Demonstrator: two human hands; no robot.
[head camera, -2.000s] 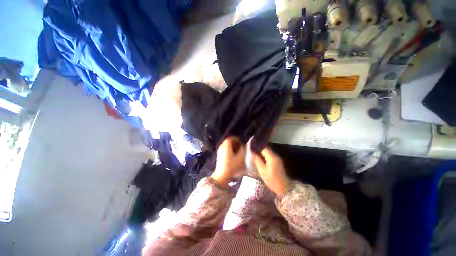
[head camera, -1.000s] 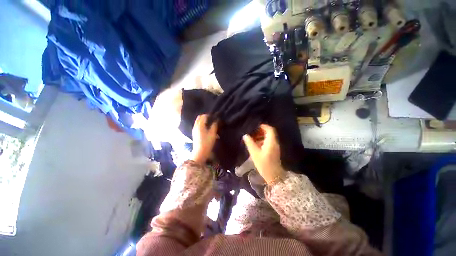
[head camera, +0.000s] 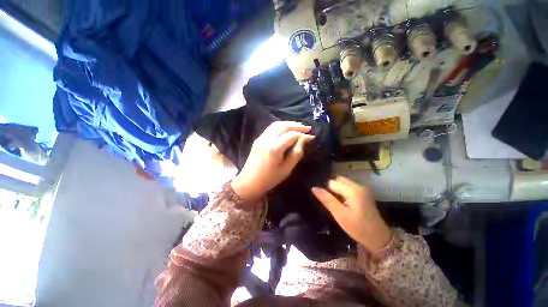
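A black garment piece (head camera: 294, 198) lies over the machine table's front edge and hangs into my lap. Its far end reaches the needle area (head camera: 318, 99) under the cream-white overlock head (head camera: 375, 84). My left hand (head camera: 273, 157) rests on the cloth just in front of the needle area, fingers bent; whether it pinches the cloth is hidden. My right hand (head camera: 351, 210) is at the cloth's right side, nearer to me, thumb and fingers a little apart; its grip on the cloth is unclear.
A blue garment heap (head camera: 120, 78) lies at left. Four thread tension dials (head camera: 384, 51) line the machine front. Red-handled snips (head camera: 471, 63) rest right of them. A flat black rectangle (head camera: 526, 114) lies on white paper (head camera: 488, 129). A blue bin edge (head camera: 541, 252) shows at lower right.
My left hand has moved forward and right, up to the needle area. My right hand has moved right and back. The black cloth has shifted with them. The view has shifted too.
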